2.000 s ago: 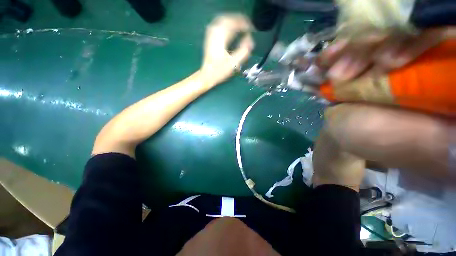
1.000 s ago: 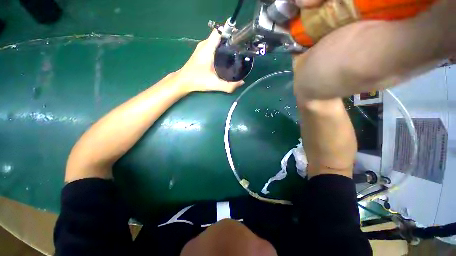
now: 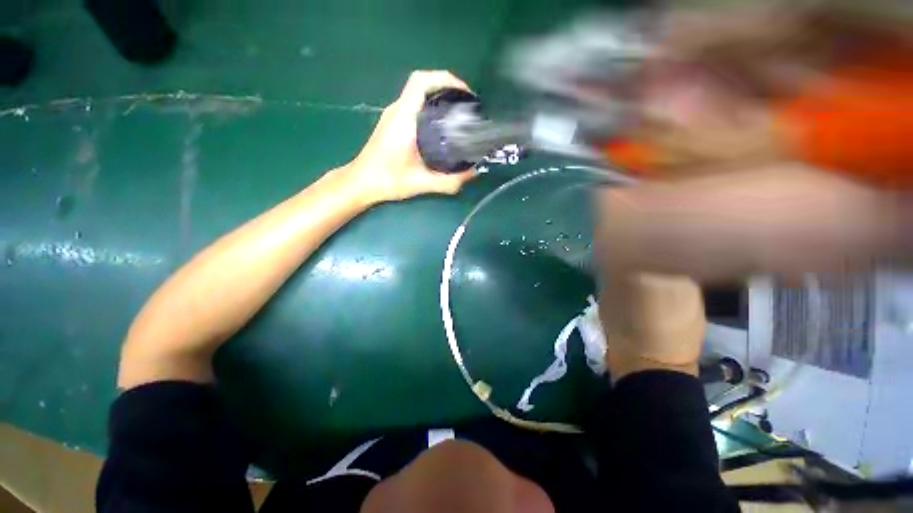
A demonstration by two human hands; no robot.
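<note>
My left hand [image 3: 405,150] holds a round black housing [image 3: 440,130] above the green surface, fingers around its left side and rim. My right hand [image 3: 701,100] is blurred and grips the orange screwdriver [image 3: 846,125], with tan tape near its front. The blurred silver nose [image 3: 556,125] points left at the housing and overlaps its right side; I cannot tell if they touch. Small bright bits show just under the nose.
A white loop [image 3: 447,286] curves on the green surface [image 3: 290,331], with a crumpled white strip [image 3: 561,356] inside it. Tiny specks lie nearby. A white-grey box [image 3: 841,401] with fittings stands at right. Cardboard [image 3: 40,466] is at the lower left. Dark housings [image 3: 130,28] are at the far left.
Since one second ago, the screwdriver has moved lower in view and blurred. The housing is turned and sits slightly to the left. Two seconds ago the nose was right of my left hand, apart from it.
</note>
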